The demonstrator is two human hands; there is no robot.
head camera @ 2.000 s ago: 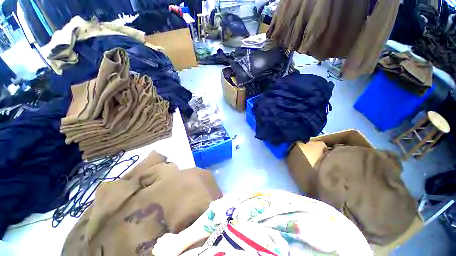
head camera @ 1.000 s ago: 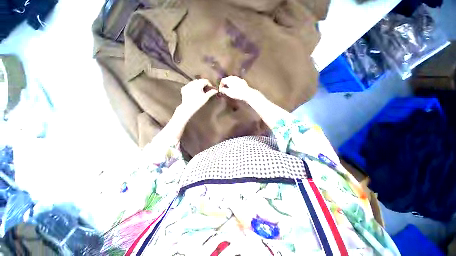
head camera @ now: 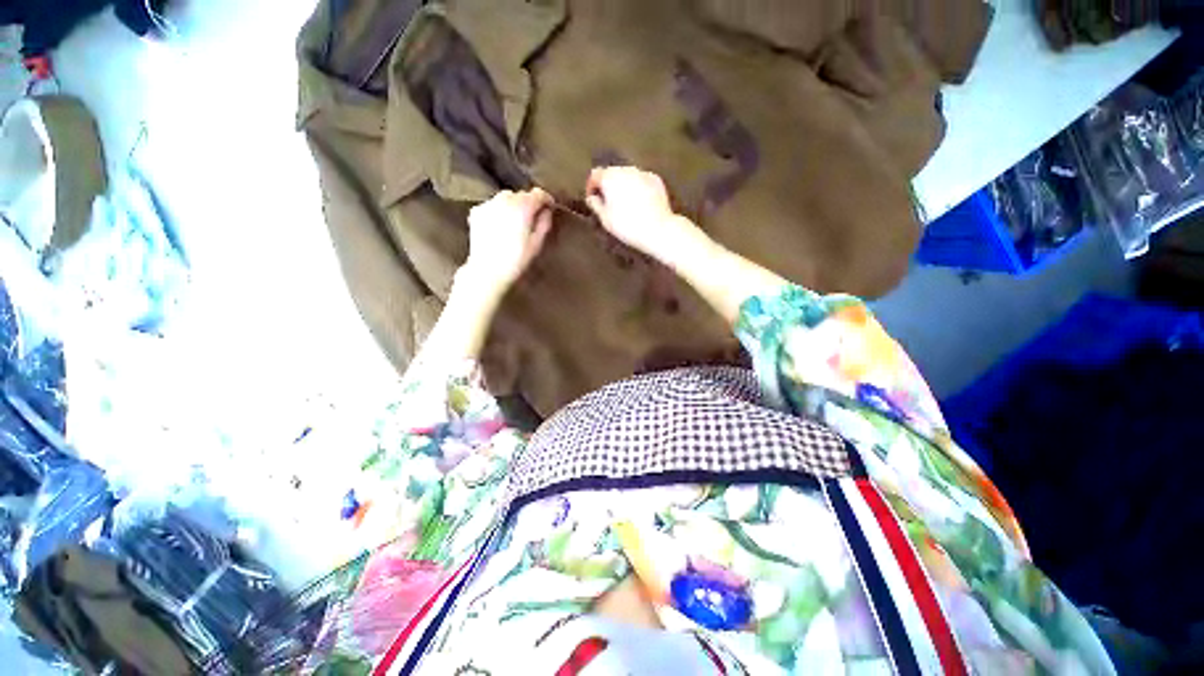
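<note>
A brown jacket (head camera: pixel 819 172) lies on the white table, its collar at the upper left and its darker lining (head camera: pixel 462 99) showing at the open neck. A darker purplish-brown patch shows on one chest side. My left hand (head camera: pixel 508 238) pinches the front placket edge at the middle of the jacket. My right hand (head camera: pixel 630 207) pinches the placket a little to the right of it. The hands are slightly apart, with the edge stretched between the fingertips. Any button at the fingertips is too small to tell.
A tan tape roll (head camera: pixel 64 172) lies at the left on the white table (head camera: pixel 251 264), near pale-blue plastic. Bagged items (head camera: pixel 198 581) are at the lower left. A blue bin (head camera: pixel 970 235) with clear bags stands at the right, above a dark navy heap (head camera: pixel 1109 449).
The view has swung down from the room to the jacket and both hands. Since one second ago, the hands have moved slightly apart along the placket.
</note>
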